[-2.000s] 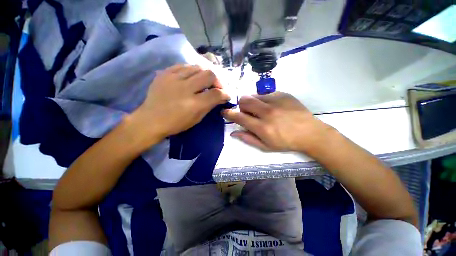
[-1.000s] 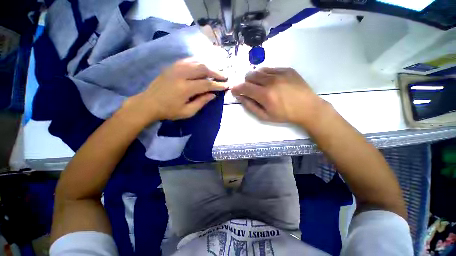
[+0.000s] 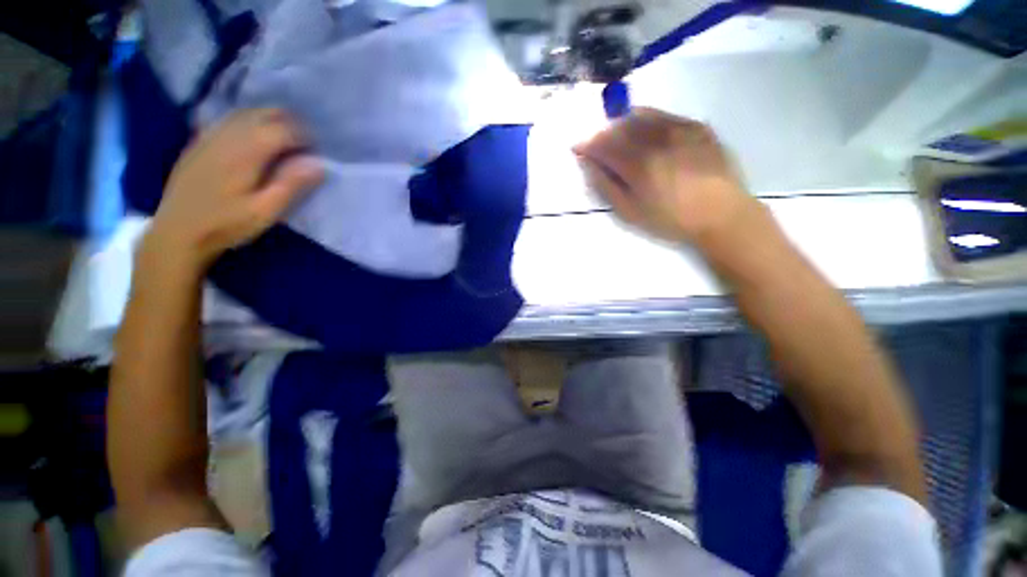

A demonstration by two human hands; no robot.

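The garment panel (image 3: 372,295), dark navy with a pale grey-blue wrong side, lies on the white machine table left of the needle area. My left hand (image 3: 242,175) is on the cloth at its left part, blurred, with fingers bent; whether it grips the cloth is unclear. My right hand (image 3: 659,163) is right of the cloth edge, below the blue knob (image 3: 616,99), fingertips together; whether it holds a small thing is unclear. The sewing machine's needle area (image 3: 552,68) is at the top, blurred and glaring.
A phone on a tan tray (image 3: 982,220) lies at the table's right. The ruler-like tape (image 3: 631,318) edges the table in front of my lap. Navy and pale cut pieces (image 3: 327,451) hang left of my legs. A mesh basket (image 3: 929,394) is under the table at right.
My left hand has moved left, away from the needle. The cloth's near part has shifted and folded, showing more pale side. My right hand has moved slightly right. The view has shifted.
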